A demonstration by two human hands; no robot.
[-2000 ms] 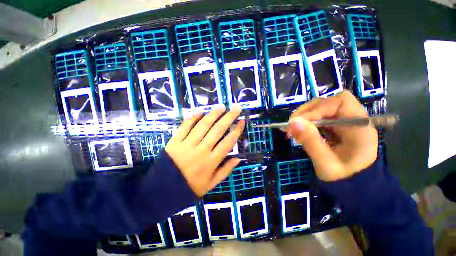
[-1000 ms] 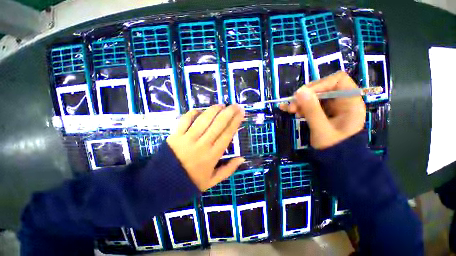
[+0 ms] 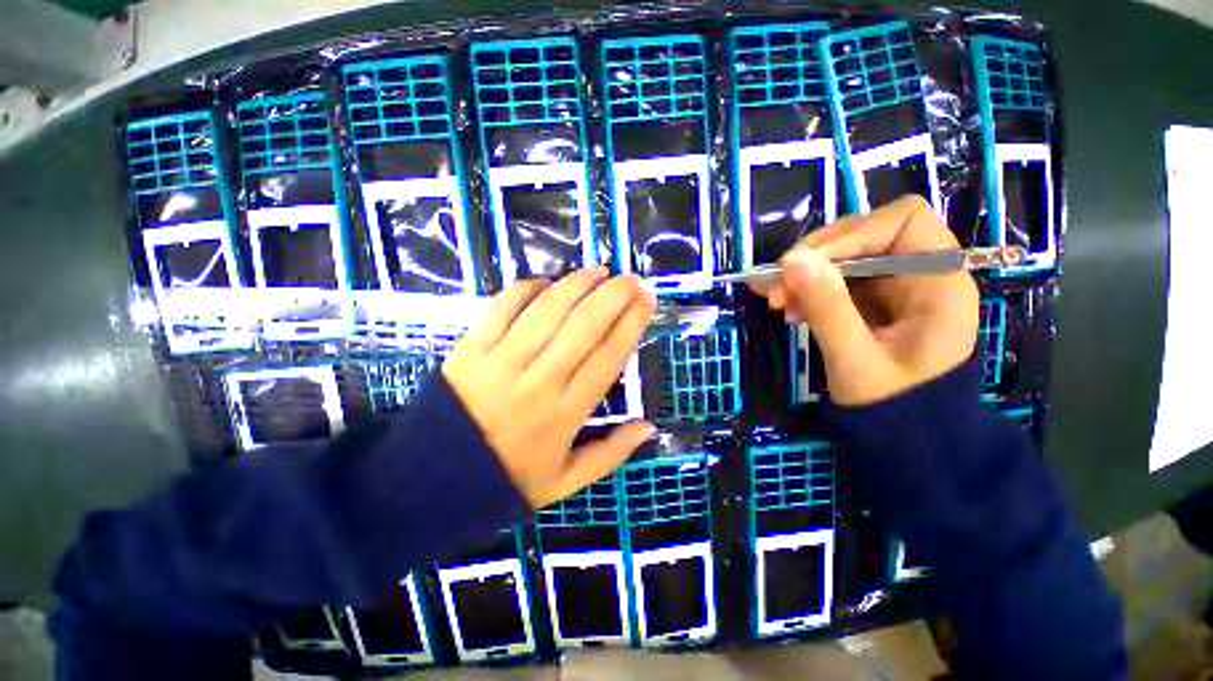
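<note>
My right hand (image 3: 885, 299) holds metal tweezers (image 3: 918, 264) nearly level, their tip pointing left at the lower edge of a front housing (image 3: 665, 168) in the upper row. My left hand (image 3: 552, 373) lies flat, fingers together, pressing a clear glossy carrier strip (image 3: 386, 315) that runs left across the tray. Its fingertips are close to the tweezer tip. The housings have blue keypad grids and white screen bezels. Any tiny piece at the tip is too small to tell.
The black blister tray (image 3: 532, 657) holds upright housings above and below and a sideways middle row, on a dark green surface (image 3: 60, 386). A white paper sheet (image 3: 1188, 293) lies at the right. A pale edge and metal post (image 3: 73, 60) are at the upper left.
Compared with two seconds ago, my right hand and the tweezers have moved up to the upper row's lower edge. My left hand stays nearly in place. The carrier strip's glare has changed.
</note>
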